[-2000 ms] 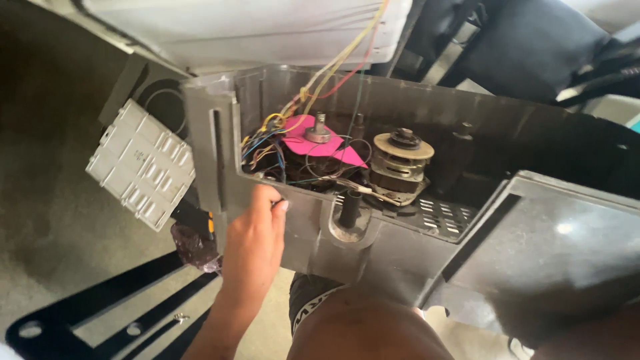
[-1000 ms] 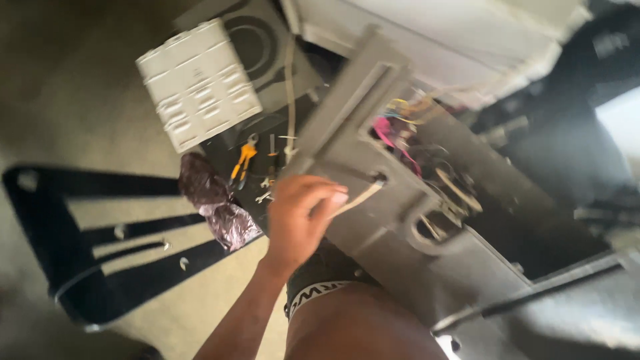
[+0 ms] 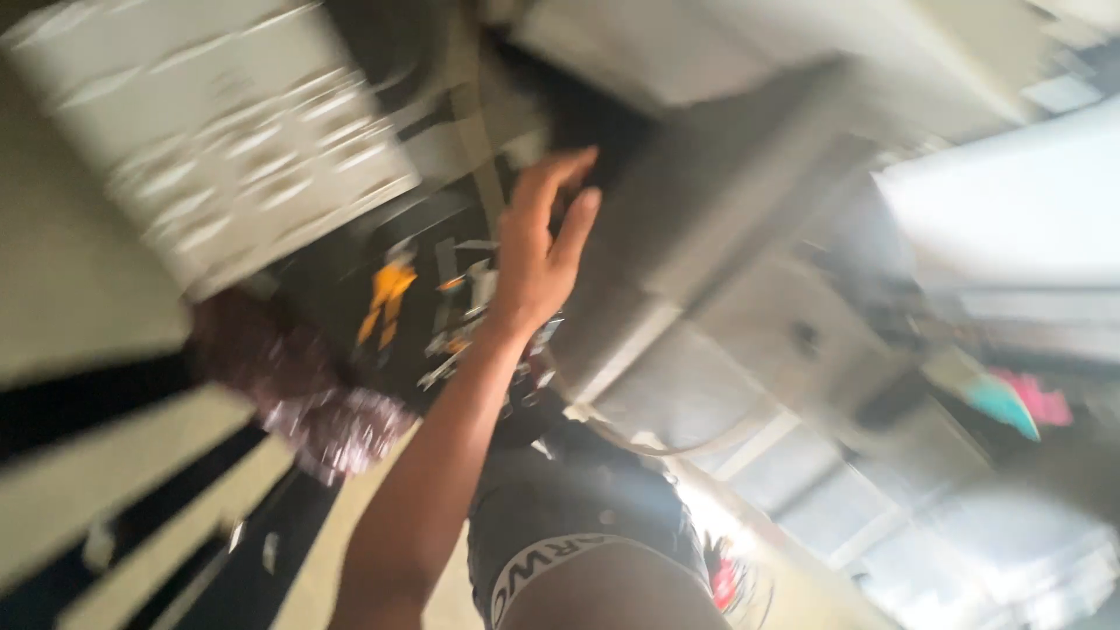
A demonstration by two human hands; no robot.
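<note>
My left hand (image 3: 547, 245) reaches up near the middle of the view, thumb and fingers apart, with nothing visible between them. Just to its right is the side of a grey plastic housing (image 3: 700, 201), tilted and badly blurred; whether the fingertips touch it I cannot tell. Left of my wrist, orange-handled pliers (image 3: 385, 293) and several small metal tools (image 3: 451, 337) lie on a dark surface. My right hand is out of view.
A light slotted plastic panel (image 3: 219, 140) lies at the upper left. Below it are a crumpled dark plastic bag (image 3: 297, 385) and a black slatted frame (image 3: 175, 525). A pale cable (image 3: 674, 451) loops under the housing.
The housing has turned and tipped, so the motor and wires inside it no longer show. My left hand has opened and let go of the pale cable. The view has swung strongly.
</note>
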